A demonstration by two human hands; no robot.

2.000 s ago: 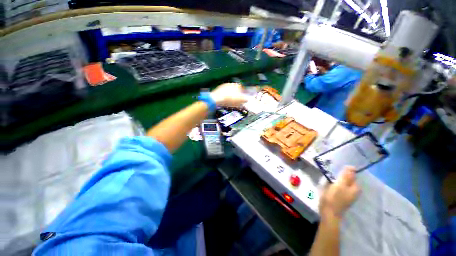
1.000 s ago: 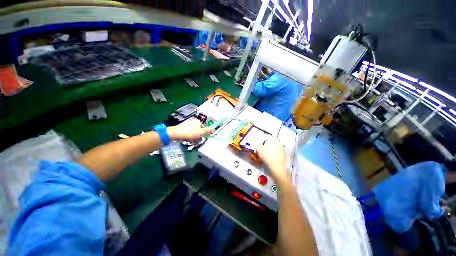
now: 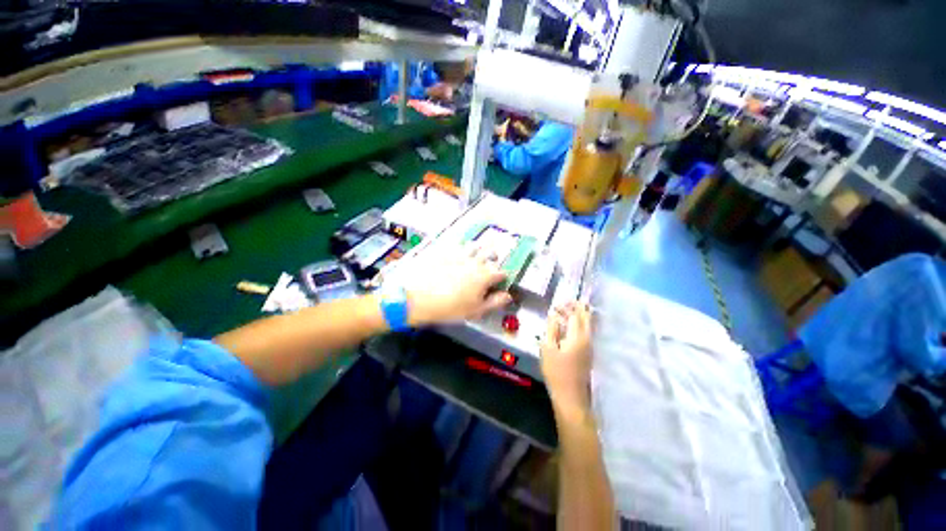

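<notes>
The pale green fixture cover plate [image 3: 519, 259] lies over the nest on the white press base [image 3: 422, 215]. My left hand [image 3: 462, 288] rests on the cover plate's near left part; whether its fingers grip the edge is not clear. My right hand [image 3: 567, 330] is at the press base's front right corner, by the buttons, with fingers bent and no part visible in it. The red button [image 3: 510, 324] shows between my hands. The phone frame and most of the orange nest are hidden under the cover and my left hand. The yellow press head [image 3: 596, 156] is raised above.
A grey meter [image 3: 328, 277] and white scraps [image 3: 284, 295] lie left of the press. Several grey parts are spaced along the green belt [image 3: 259, 216]. White film covers a stack [image 3: 674, 389] at right. Persons in blue sit behind the press and at far right.
The cover plate, earlier beside the nest, now lies over it. My right hand has let go of the phone frame and moved to the front right corner. My left hand has moved onto the cover.
</notes>
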